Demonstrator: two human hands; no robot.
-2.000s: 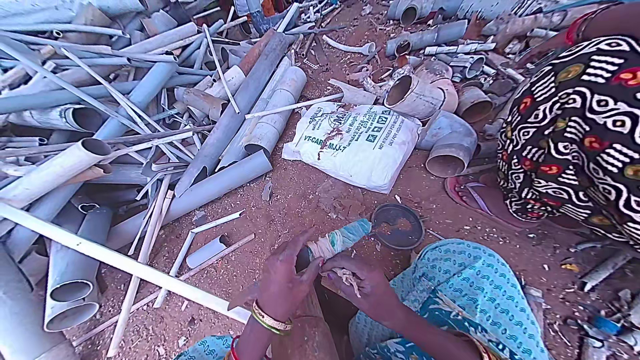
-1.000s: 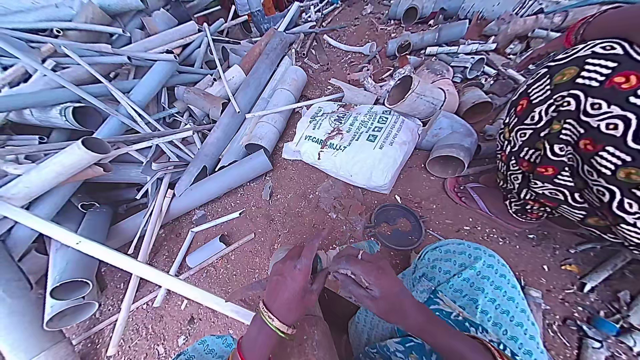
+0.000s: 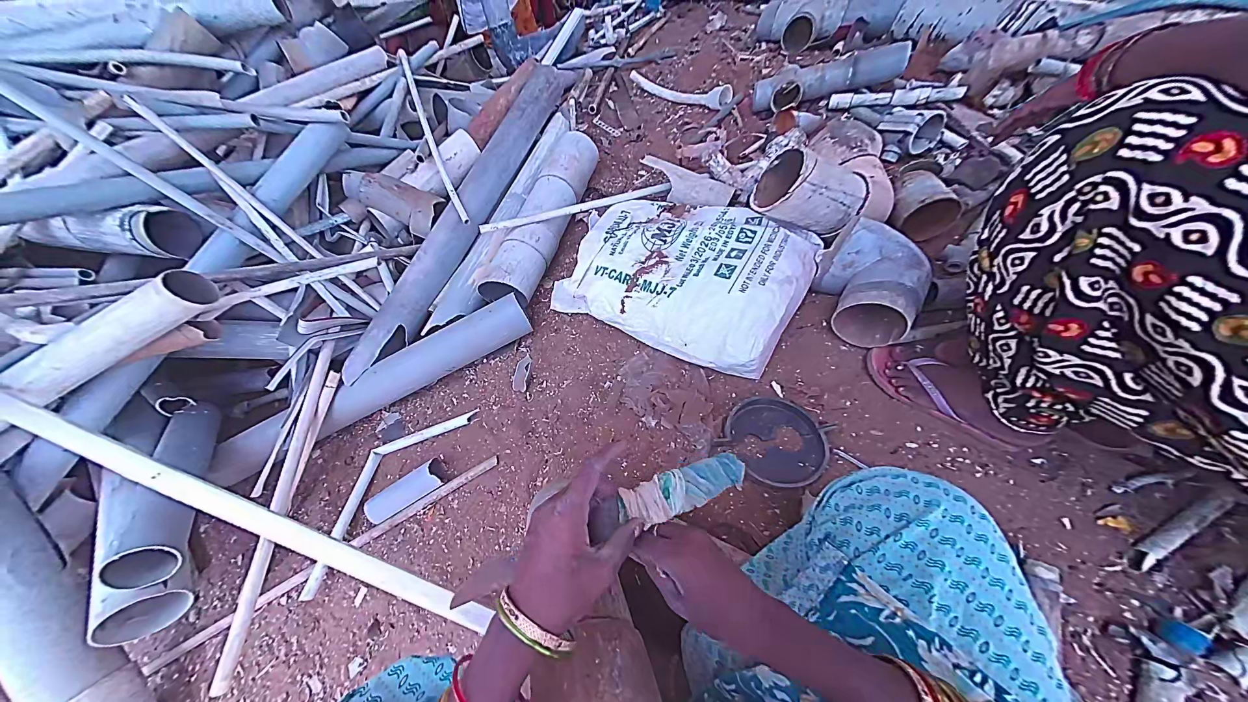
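My left hand (image 3: 570, 546), with bangles at the wrist, is curled around the near end of a short, dark cylindrical piece. A cloth-wrapped part (image 3: 682, 489), pale with a blue-green end, extends to the right from it. My right hand (image 3: 682, 570) meets the left just below the wrapping, fingers bent; what it pinches is too small to tell. Beneath both hands is a brownish block or pipe (image 3: 609, 648), partly hidden. A round dark dish (image 3: 778, 442) with reddish soil in it lies on the ground just beyond the wrapped end.
Heaped grey and white plastic pipes (image 3: 390, 390) fill the left; one long white strip (image 3: 244, 517) reaches toward my left wrist. A printed white sack (image 3: 692, 283) lies ahead, pipe elbows (image 3: 882, 283) beside it. At right sits a person in a patterned black garment (image 3: 1121, 263), one sandaled foot near.
The cloth-wrapped part, mostly covered by my hands one second ago, shows again to their right. My fingers have shifted around the piece.
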